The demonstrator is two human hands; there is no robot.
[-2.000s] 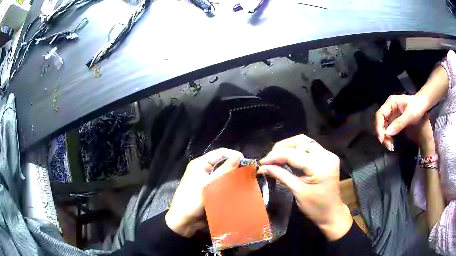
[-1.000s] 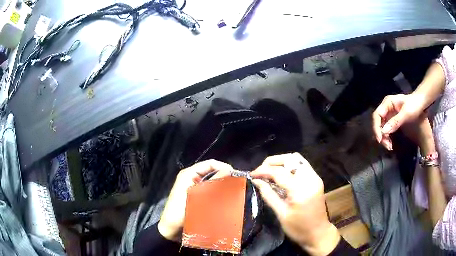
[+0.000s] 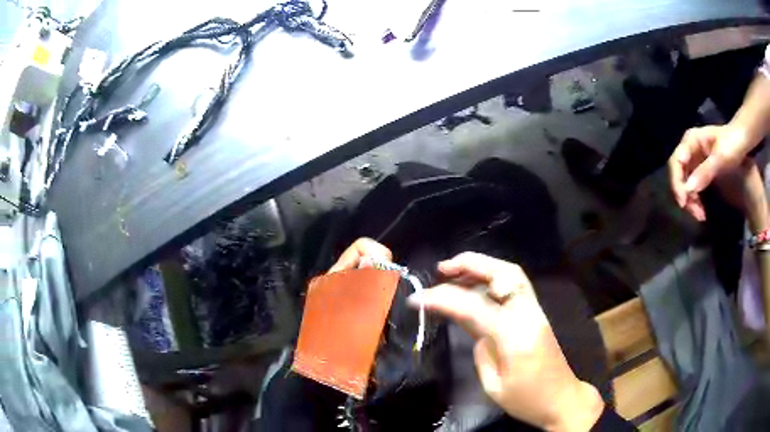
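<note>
An orange-brown patch (image 3: 346, 329) hangs tilted in front of my lap, on the dark garment piece (image 3: 405, 363). My left hand (image 3: 365, 252) is mostly hidden behind the patch; its fingertips show at the top edge, holding the garment there. A narrow seam edge with a whitish strip (image 3: 420, 316) curves down to the right of the patch. My right hand (image 3: 494, 325) is just right of this strip, thumb and forefinger apart. I see nothing held in it.
The dark table (image 3: 279, 135) curves across the top, with twisted cloth strips (image 3: 215, 93) on its left and a thin dark tool (image 3: 425, 20) at the back. Another person's hand (image 3: 709, 164) is at right, above grey cloth (image 3: 696, 321) and a slatted wooden seat (image 3: 629, 331). Grey cloth also hangs at left.
My right hand has come off the seam edge and its fingers have opened. The patch has shifted slightly left and up and tilted. More of my left hand is hidden behind it.
</note>
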